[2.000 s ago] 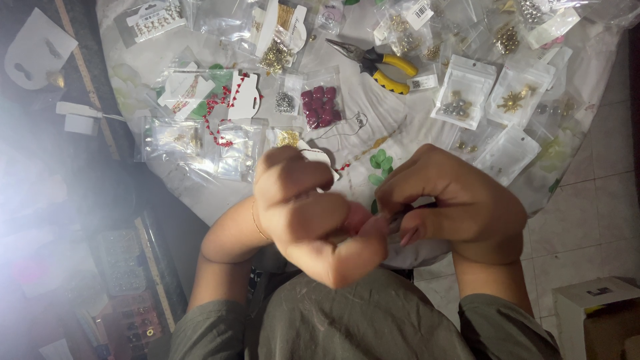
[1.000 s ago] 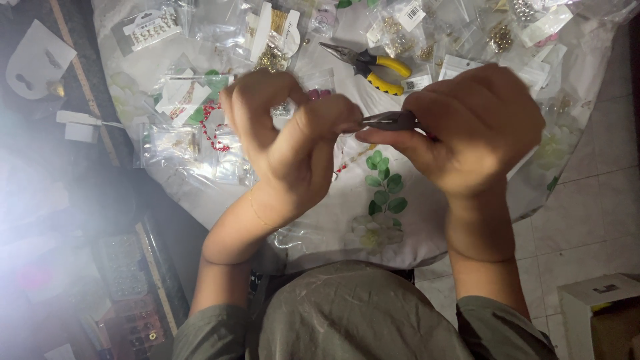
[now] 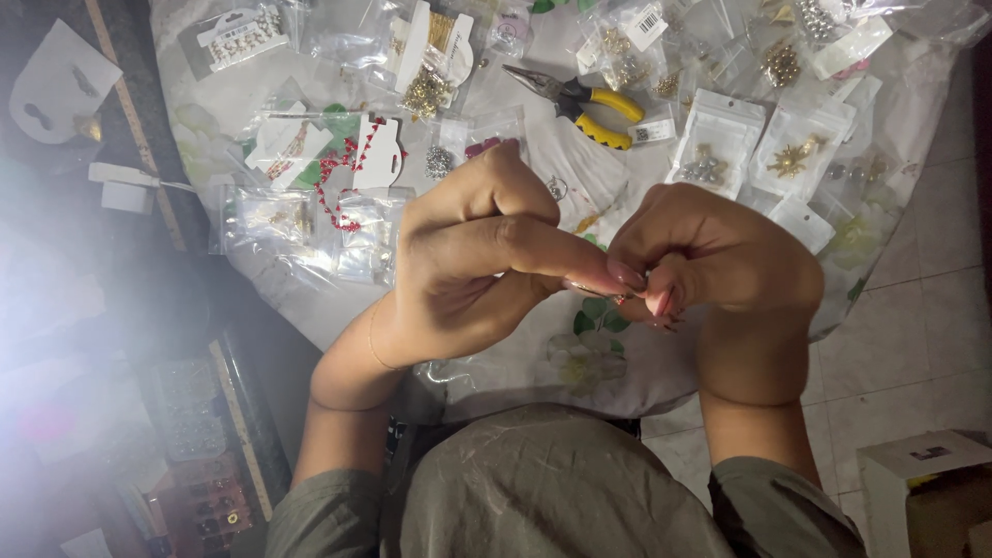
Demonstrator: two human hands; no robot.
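Observation:
My left hand [image 3: 488, 263] and my right hand [image 3: 721, 271] meet fingertip to fingertip above the near part of the table. Between them is a tiny piece with a red bead [image 3: 619, 300], pinched by my left fingertips; a thin gold-coloured bit shows beside it. What my right fingers hold is mostly hidden by the fingers. Beyond the hands lie long-nose pliers [image 3: 577, 102] with yellow and black handles, jaws pointing left. A red beaded chain [image 3: 333, 182] lies by a white card [image 3: 377, 151] left of my left hand.
Plastic bags of beads [image 3: 717, 143], a carded gold chain [image 3: 438, 46] and bagged findings [image 3: 271, 221] cover the far and left parts of the floral tablecloth [image 3: 496, 380]. A bead box [image 3: 205, 504] stands lower left, a cardboard box [image 3: 922, 480] lower right.
A dark-jawed tool showed in my right hand a second ago; now it is not visible. My hands have come down toward me since then, with fingertips still together.

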